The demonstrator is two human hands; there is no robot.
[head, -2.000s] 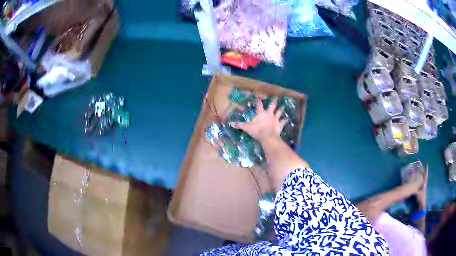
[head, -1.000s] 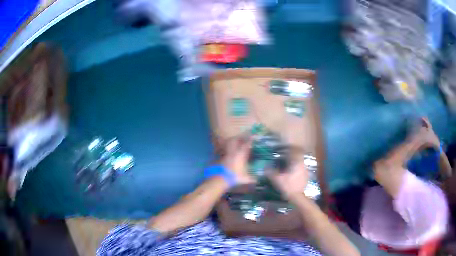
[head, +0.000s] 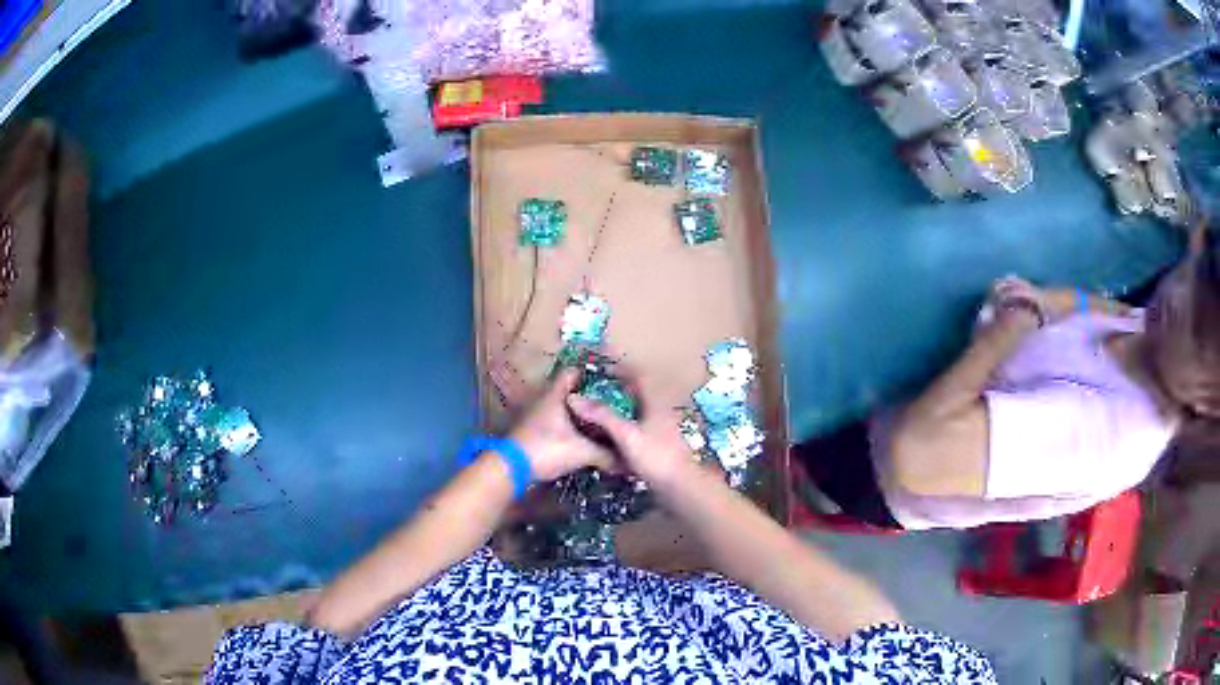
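Note:
A shallow brown carton [head: 669, 288] lies in front of me on the green table. Small green circuit boards [head: 542, 222] with thin wires lie in it, some at the far end and several along its right side [head: 729, 402]. My left hand [head: 551, 435], with a blue wrist band, and my right hand [head: 640, 435] are together over the near part of the carton. Both hands are closed around green boards [head: 609, 394]. More boards lie in a dark pile below my wrists. My fingers hide part of what they hold.
A pile of boards [head: 181, 448] lies on the table at the left. A red and yellow item [head: 487, 99] and a pinkish bag [head: 482, 34] lie beyond the carton. Housings [head: 937, 94] stand at the upper right. A seated person [head: 1057, 402] is at the right on a red stool [head: 1057, 555].
The view has shifted and sharpened. My right hand was spread over boards at the carton's far end; now both hands are together around boards near me. The boards lie more spread out.

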